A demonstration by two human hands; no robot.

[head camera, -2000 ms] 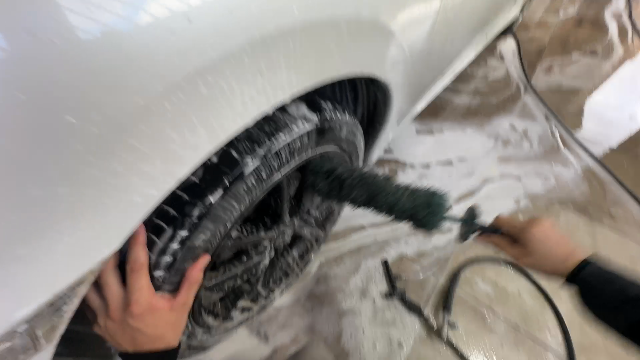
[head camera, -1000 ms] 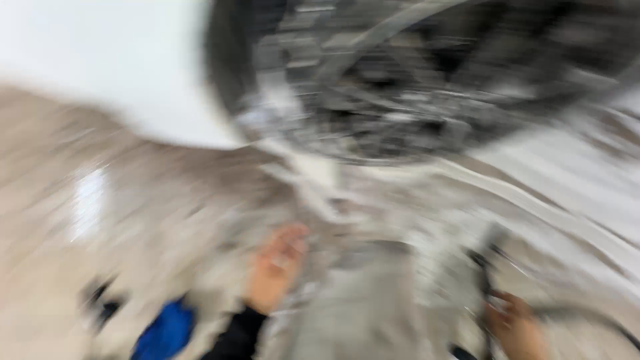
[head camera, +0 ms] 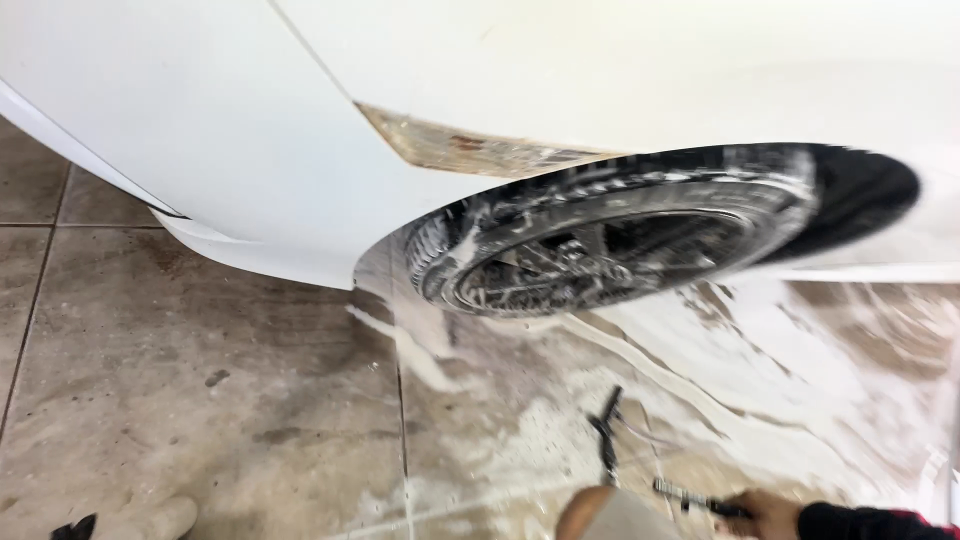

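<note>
At the bottom right, my right hand [head camera: 765, 513] grips the dark handle of a tool [head camera: 694, 500], whose short light-and-dark end points left; its exact kind is unclear. My left hand is out of view. Above and to the left of the right hand, a black hose fitting or spray gun [head camera: 609, 435] lies on the wet floor. The car wheel [head camera: 585, 262], with its dark spoked rim and tyre streaked with foam, sits in the arch of a white car [head camera: 225, 135]. The green wheel brush is not in view.
Tan floor tiles [head camera: 225, 390] carry water and dirt marks, with white foam [head camera: 750, 367] spread below and right of the wheel. My knee [head camera: 600, 514] shows at the bottom edge. A small black object [head camera: 73, 528] is at the bottom left corner.
Two seconds ago the right hand held a green wheel brush against the wheel and the left hand lay on the tyre. The left hand has gone out of view; the view has shifted strongly.
</note>
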